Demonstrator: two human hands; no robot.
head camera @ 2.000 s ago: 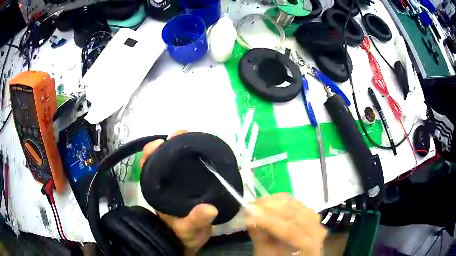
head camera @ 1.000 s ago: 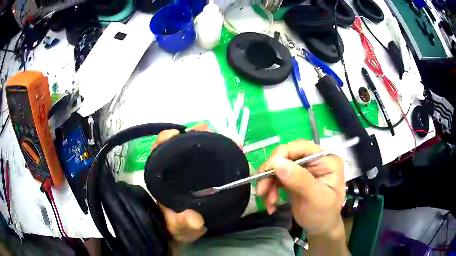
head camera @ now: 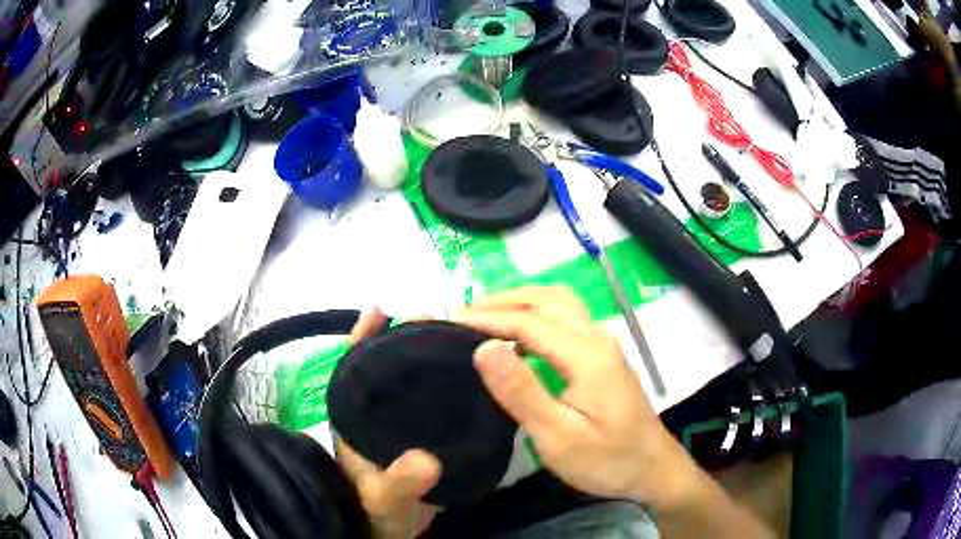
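Observation:
Black over-ear headphones lie low in front of me, with the headband (head camera: 276, 328) curving at the left and one cup (head camera: 279, 479) hanging below it. My left hand (head camera: 395, 486) holds the other round black ear cup (head camera: 416, 405) from behind and below, thumb at its lower front, a fingertip showing at the top. My right hand (head camera: 574, 395) grips the upper right rim of this cup, thumb on its front and fingers over the top. No tool shows in either hand.
On the bench lie an ear pad (head camera: 487, 181), blue-handled pliers (head camera: 574, 216), a thin metal tool (head camera: 632, 326), a screwdriver (head camera: 674, 253), red wire (head camera: 727, 121), a blue cup (head camera: 316, 163), a white bottle (head camera: 379, 147) and an orange multimeter (head camera: 111, 368). A green bin (head camera: 820, 463) stands lower right.
The thin silver tool seen in my right hand no longer shows. That hand has moved left onto the cup's rim. The view has shifted, showing more of the bench's back left.

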